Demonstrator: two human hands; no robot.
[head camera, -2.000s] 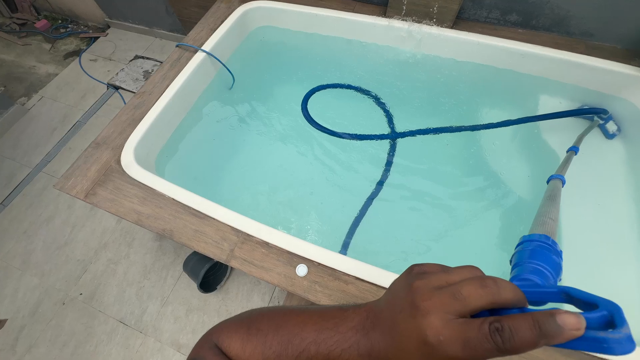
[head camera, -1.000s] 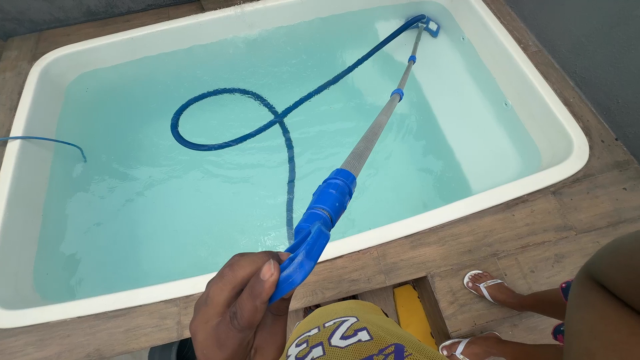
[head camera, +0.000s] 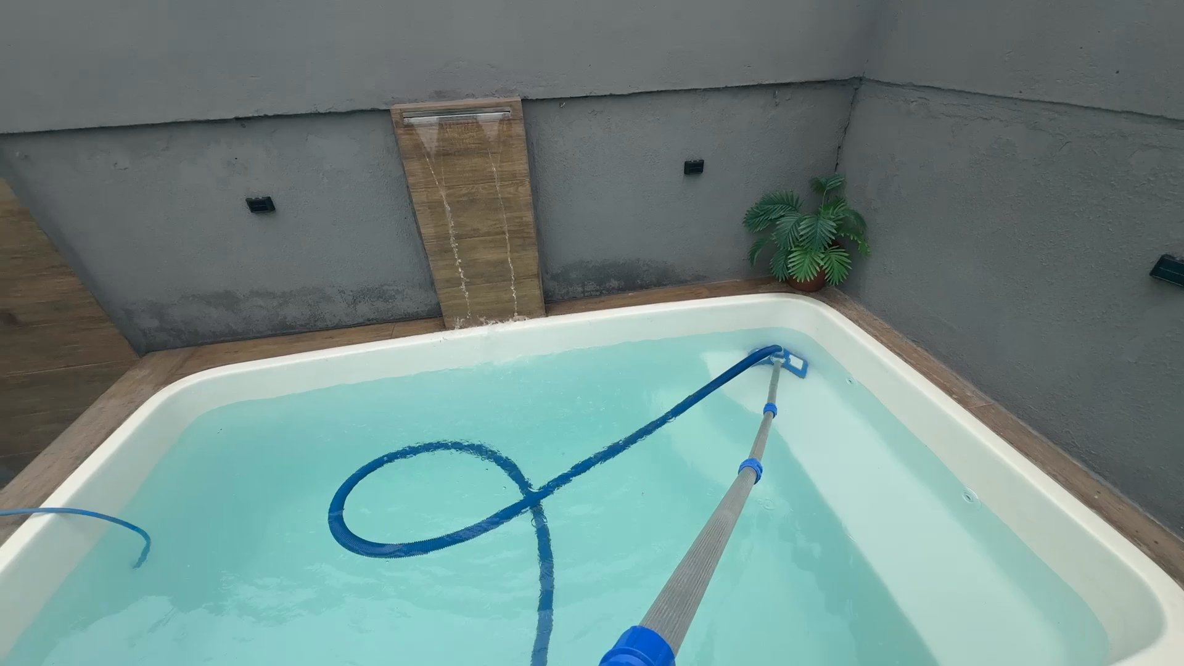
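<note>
Neither my left hand nor my right hand shows in the head view now. A grey telescopic pole (head camera: 705, 564) with blue locking collars rises from the bottom edge toward the far right corner of the pool. Its blue grip end (head camera: 638, 647) is cut off by the frame's edge. At the far end is a blue and white pool vacuum head (head camera: 792, 362), by the pale ledge. A blue ribbed hose (head camera: 624, 446) runs from the head, crosses itself in one loop on the water and leaves at the bottom.
The white pool rim (head camera: 481, 344) curves around the water. A thin blue hose (head camera: 92, 514) hangs over the left rim. Water falls from a spout on a wood-look panel (head camera: 476, 217). A potted palm-like plant (head camera: 807, 236) stands in the corner of the grey walls (head camera: 620, 194).
The view has swung up toward the far walls. The hand seen on the blue handle one second ago is out of frame. Legs, sandals and the yellow garment are no longer visible.
</note>
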